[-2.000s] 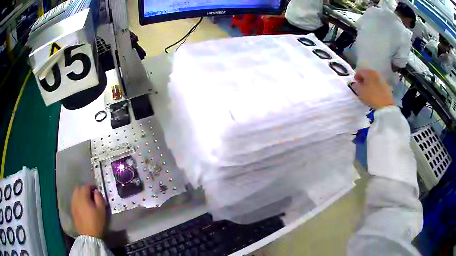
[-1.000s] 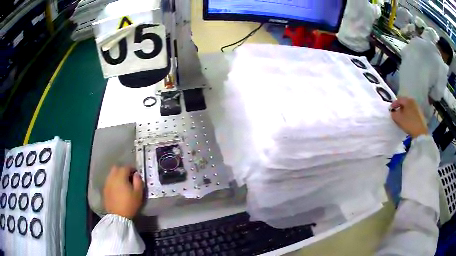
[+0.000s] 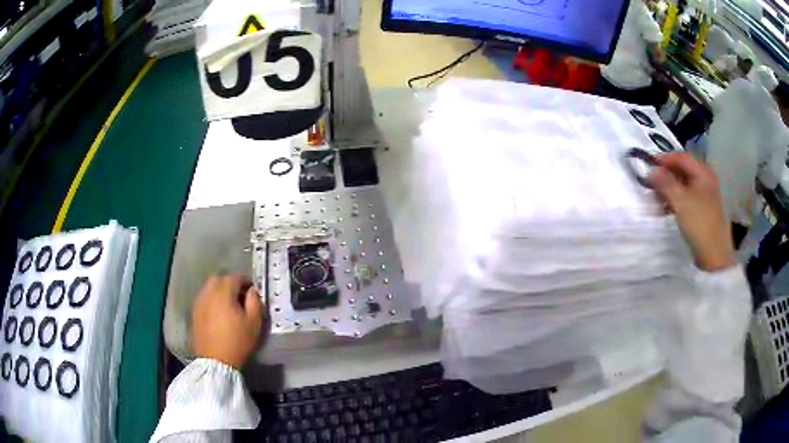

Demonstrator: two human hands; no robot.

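My right hand (image 3: 689, 195) is over the right part of the tall right tray stack (image 3: 536, 173) and pinches a dark ring part (image 3: 641, 166) by its edge. Two more dark rings lie at the stack's far right corner. My left hand (image 3: 227, 318) rests on the grey base slab (image 3: 212, 247), fingers curled; whether it holds anything is hidden. The black marking fixture (image 3: 314, 291) lies on the perforated work plate (image 3: 368, 251) with a ring in its seat. No purple glow shows on it.
The left tray stack (image 3: 62, 298) holds rows of dark rings. Spare fixture blocks (image 3: 359, 166) and a loose ring (image 3: 280, 165) lie behind the plate. The laser head (image 3: 259, 69) marked 05 is above. A keyboard (image 3: 389, 407) is in front, a monitor (image 3: 510, 22) behind. People stand at the far right.
My right hand has lifted a ring from the right stack's edge and moved it inward. The purple glow on the fixture has gone. The view has swung left; my left hand stays on the slab.
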